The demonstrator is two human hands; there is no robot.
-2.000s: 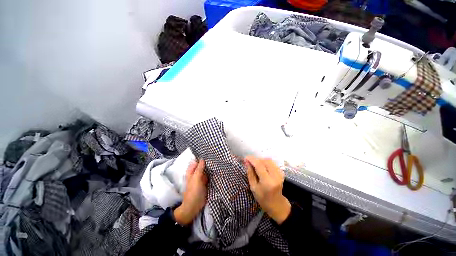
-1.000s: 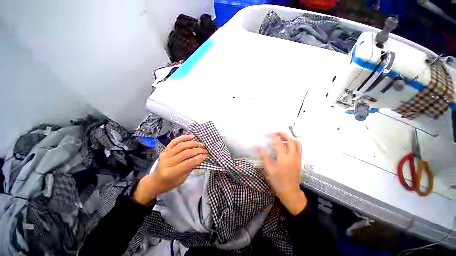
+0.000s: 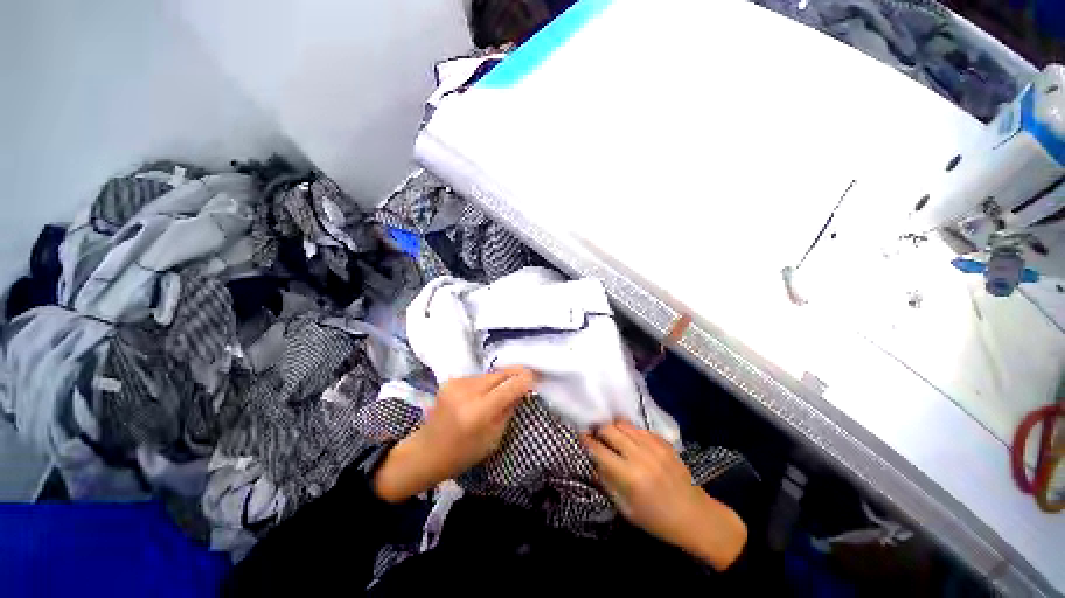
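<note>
The checked garment [image 3: 541, 450] lies over my lap, below the table's front edge. Its white lining [image 3: 572, 368] is turned up above the check and shows a narrow dark-edged line near its top. My left hand [image 3: 473, 426] grips the cloth where check and lining meet. My right hand [image 3: 654, 485] grips the lining and check on the right. Both hands are bare, and some fingertips are hidden in the folds.
A large pile of grey, white and checked garments [image 3: 175, 315] lies at left. The white table [image 3: 654, 152] has a measuring-tape front edge. The sewing machine head [image 3: 1016, 164] and red-handled scissors [image 3: 1034, 450] are at right. A blue surface [image 3: 105, 549] is at lower left.
The view has shifted down and left. The white lining now lies turned up over the check. My hands have moved off the table edge and closed on the cloth over my lap.
</note>
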